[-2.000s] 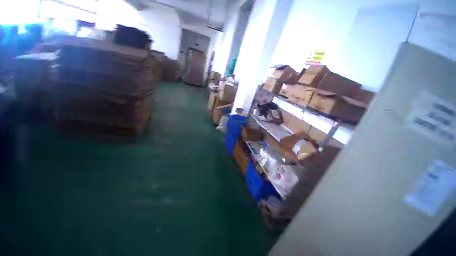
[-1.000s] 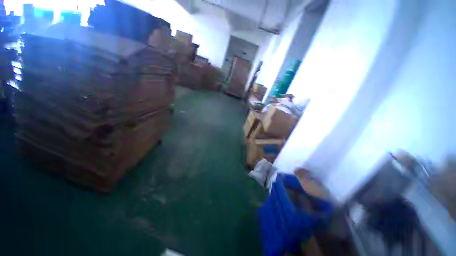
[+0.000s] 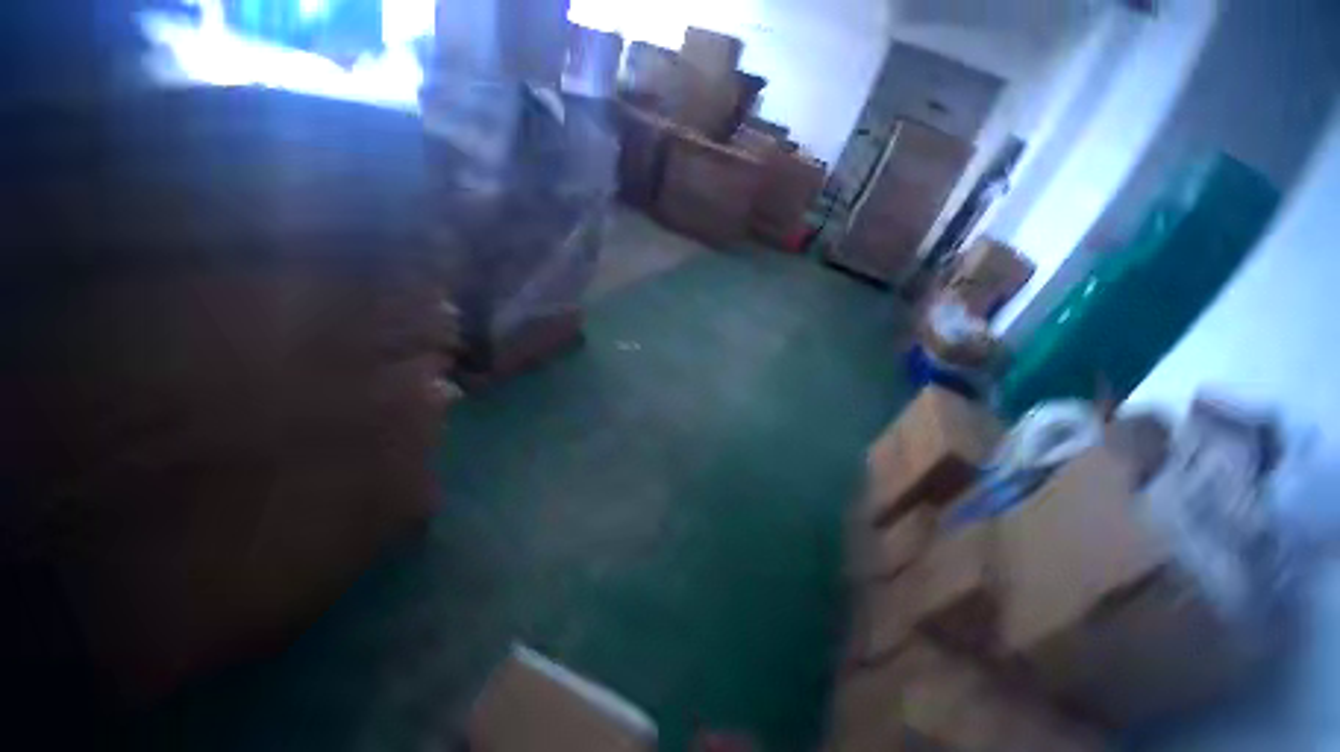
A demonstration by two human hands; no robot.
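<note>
A small tan board or carton piece [image 3: 559, 708] with a pale upper edge shows at the bottom edge, left of centre, cut off by the picture's rim. What holds it is hidden below the frame. A small blurred reddish patch just right of it at the bottom edge may be part of my right hand, but its shape and grip cannot be told. My left hand is not in view.
A tall brown stack [image 3: 235, 397] stands close on the left, with a wrapped load [image 3: 537, 221] behind it. Open cartons [image 3: 1088, 551] line the right wall beside a green stack [image 3: 1146, 279]. Green floor [image 3: 661, 441] runs between them to a tall brown panel [image 3: 901, 199] and more cartons [image 3: 713, 184].
The view has moved forward along the aisle, past the shelves and blue bin, and tilted. The left stack and right cartons are nearer. More of the small board shows at the bottom.
</note>
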